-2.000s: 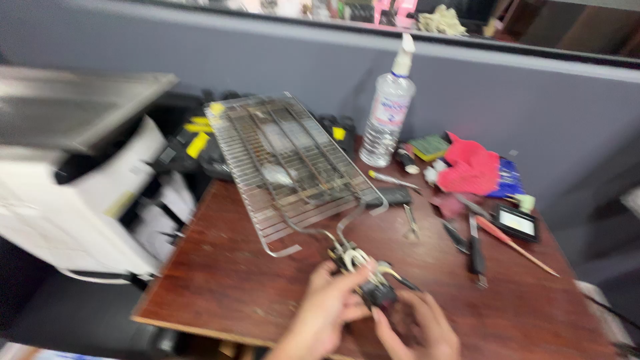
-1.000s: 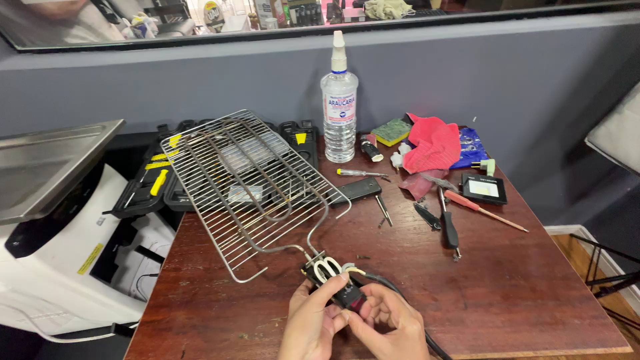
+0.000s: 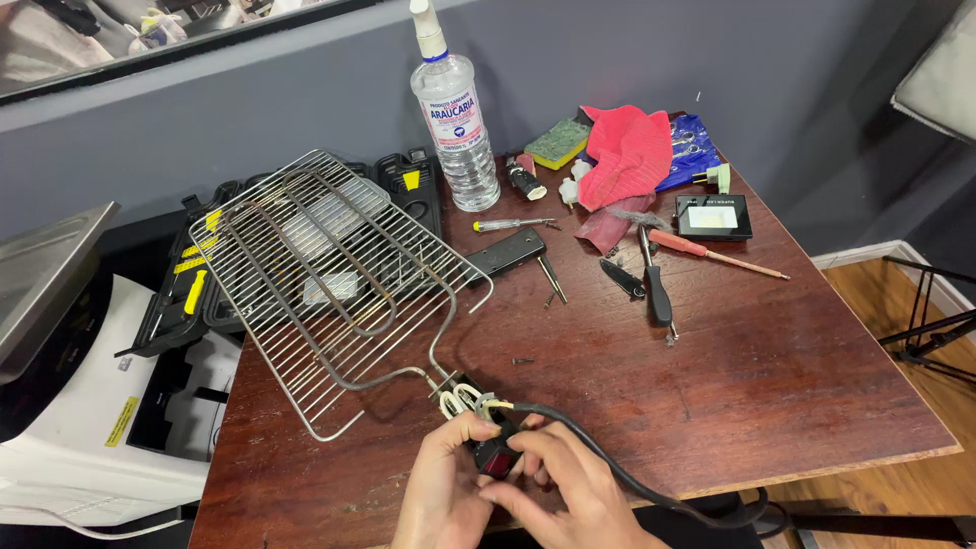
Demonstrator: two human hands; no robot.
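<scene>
Near the table's front edge, my left hand [image 3: 450, 476] grips the left side of a black plastic control housing [image 3: 494, 450] with a dark red part at its near end. The fingers of my right hand [image 3: 560, 473] press on the housing's right side. White insulated wires [image 3: 463, 400] loop at its far end, where a black power cord [image 3: 610, 454] enters and runs off to the right. A bent metal heating element [image 3: 335, 290] joins the housing and lies over a wire grill rack [image 3: 282, 366]. What my fingertips touch is partly hidden.
Behind the rack lies an open black tool case [image 3: 412, 187]. A clear spray bottle [image 3: 457, 130] stands beside it. A red cloth [image 3: 629, 152], a sponge [image 3: 559, 143], a black-handled screwdriver [image 3: 657, 297], a red-handled screwdriver [image 3: 686, 244] and a small LED floodlight [image 3: 713, 218] lie on the table [image 3: 762, 343].
Both hands stay at the housing, with my right fingers shifted on it. The view has moved closer.
</scene>
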